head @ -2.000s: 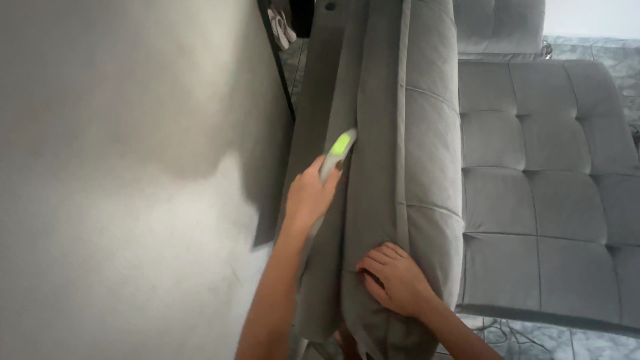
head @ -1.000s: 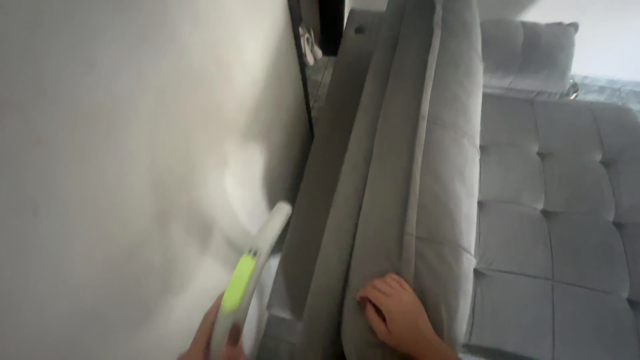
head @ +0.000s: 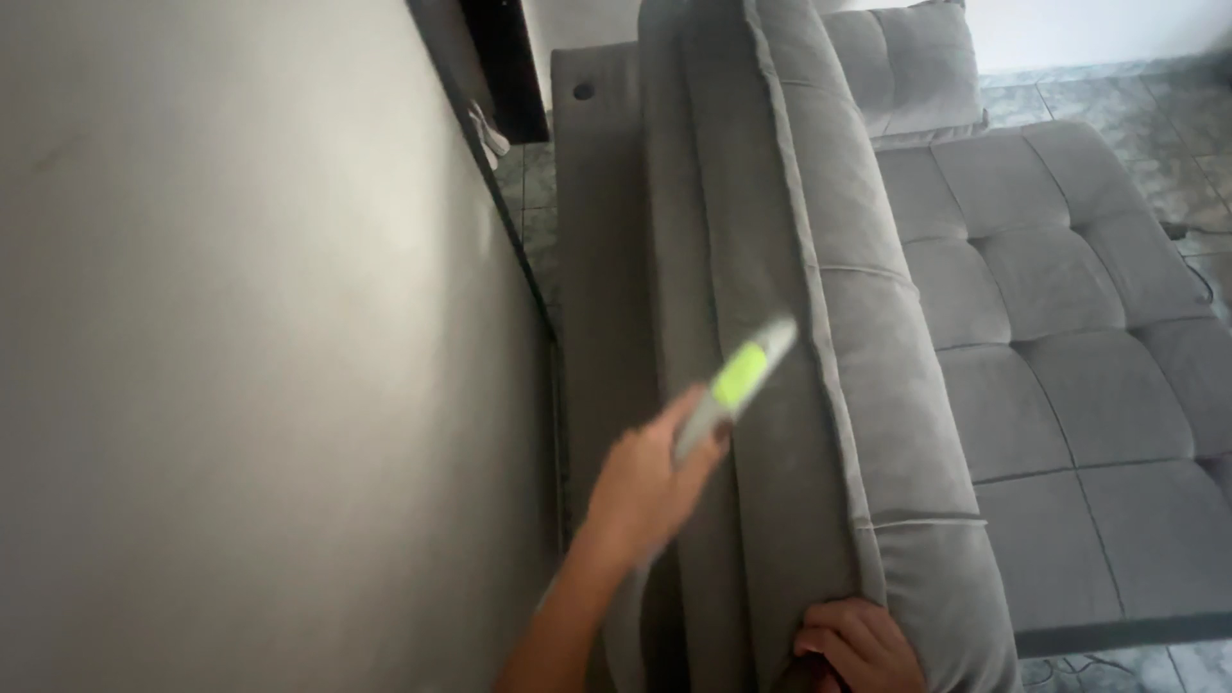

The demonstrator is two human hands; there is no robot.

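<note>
My left hand (head: pixel 650 486) is closed around a slim handheld device (head: pixel 739 377), pale grey with a bright green panel. The device slants up to the right over the back of a grey tufted sofa (head: pixel 770 462), its far tip near the piped seam; whether it touches the fabric I cannot tell. At the bottom of the view my right hand (head: pixel 859 647) rests on the top of the sofa back by the seam, its fingers curled over the fabric. Part of that hand is cut off by the frame's edge.
A pale wall (head: pixel 289 337) runs close along the left, with a narrow gap beside the sofa. The wide tufted seat (head: pixel 1049 385) extends to the right. Cables (head: pixel 1088 666) lie on the tiled floor (head: pixel 1189 664). A dark-framed opening stands at the top, with a light object near it.
My left hand and the device were low beside the wall one second ago and are now over the sofa back. My right hand stays on the sofa back. The view has shifted.
</note>
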